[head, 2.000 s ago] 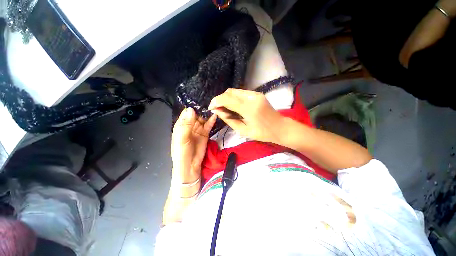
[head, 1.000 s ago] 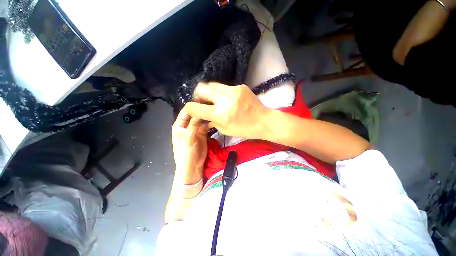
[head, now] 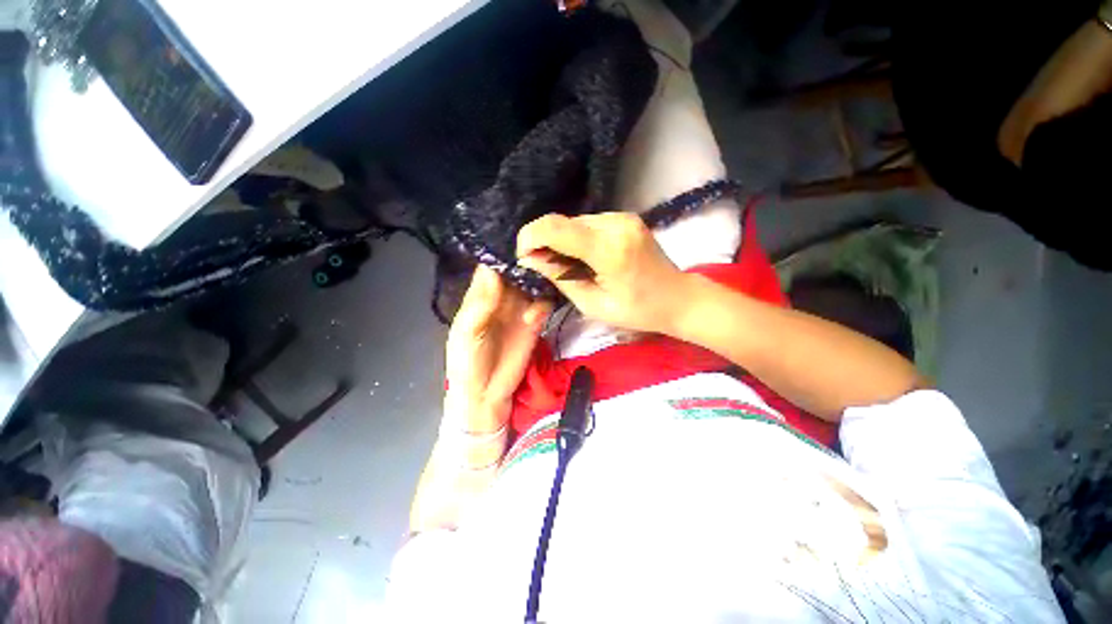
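Observation:
The black nubby garment piece (head: 555, 152) lies over my lap and hangs beside the table. A narrow dark beaded trim (head: 490, 258) with white glints runs along its edge between my hands. My left hand (head: 490, 335) holds the edge from below, thumb on the trim. My right hand (head: 604, 268) is on the other side, thumb and forefinger pinched close at the trim. Whether a needle is between them cannot be seen. More beaded strip (head: 695, 201) lies across my thigh to the right. Red cloth (head: 634, 362) lies under the work.
A white table (head: 317, 55) at the upper left bears a black smartphone (head: 171, 92) and a silver-grey tangled heap (head: 59, 31). Glittering black strands (head: 183, 274) hang off its edge. Another person's arm (head: 1061, 92) is at the upper right. Plastic-covered items (head: 153, 457) stand lower left.
One second ago my right hand covered the trim and my left fingers; now it has moved back right and the trim shows between my hands. The whole view has shifted slightly.

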